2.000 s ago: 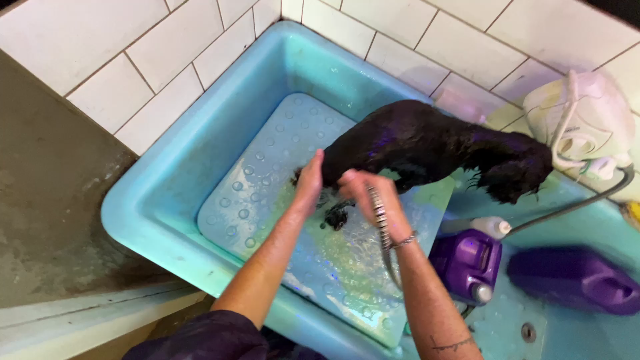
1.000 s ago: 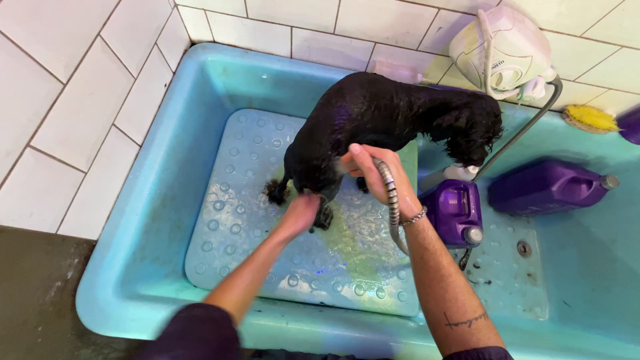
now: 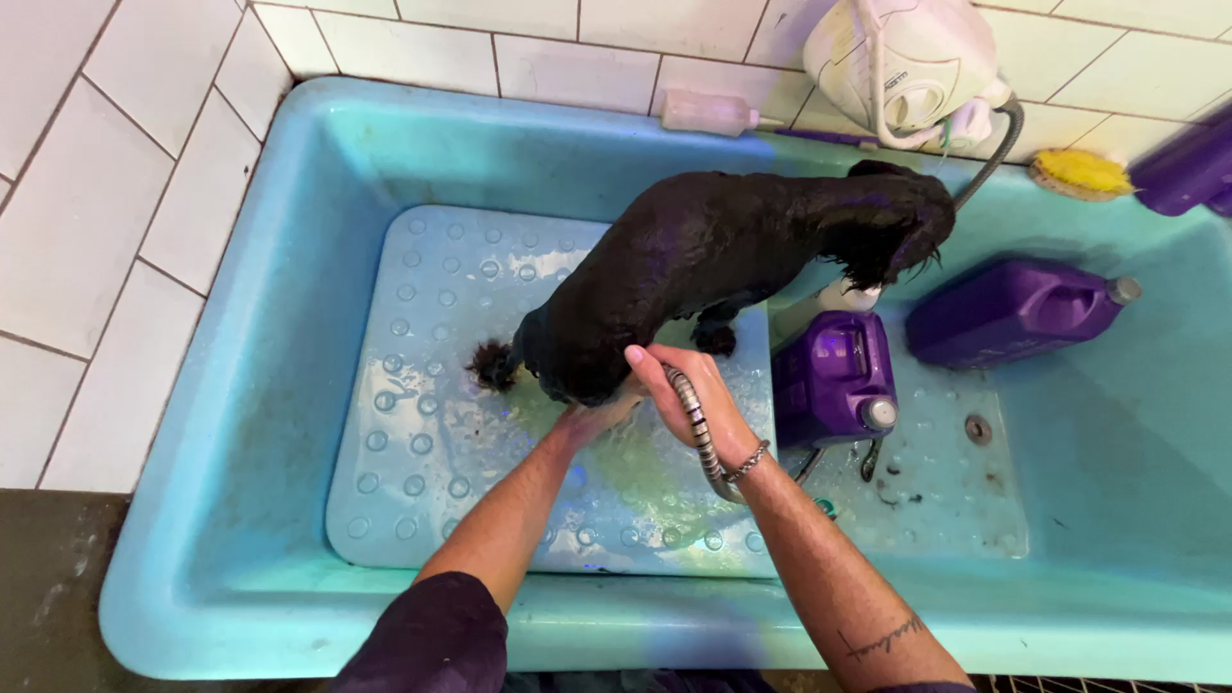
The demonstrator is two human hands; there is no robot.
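A wet black dog [image 3: 712,241] stands on a raised, bumpy pale blue platform [image 3: 423,318] inside a blue tub [image 3: 231,385], its head toward the right and lowered. My left hand [image 3: 602,414] is at the dog's rear underside, its fingers partly hidden behind the dog's hind part. My right hand [image 3: 688,390] grips the end of a flexible metal shower hose [image 3: 698,423] close beside the dog's hind leg; the hose loops down past my wrist. Any spray head is hidden by the hand.
Two purple jugs [image 3: 837,380] [image 3: 1011,313] and a white-capped bottle [image 3: 833,298] are right of the platform, near a drain [image 3: 978,429]. A clear squeeze bottle [image 3: 707,112], a white container [image 3: 905,67] and a yellow brush [image 3: 1083,174] line the back rim against the tiled wall.
My left hand has shifted from the lower hind leg to the dog's rear underside, where its fingers are now hidden. The right hand keeps its hold on the hose. The view has turned.
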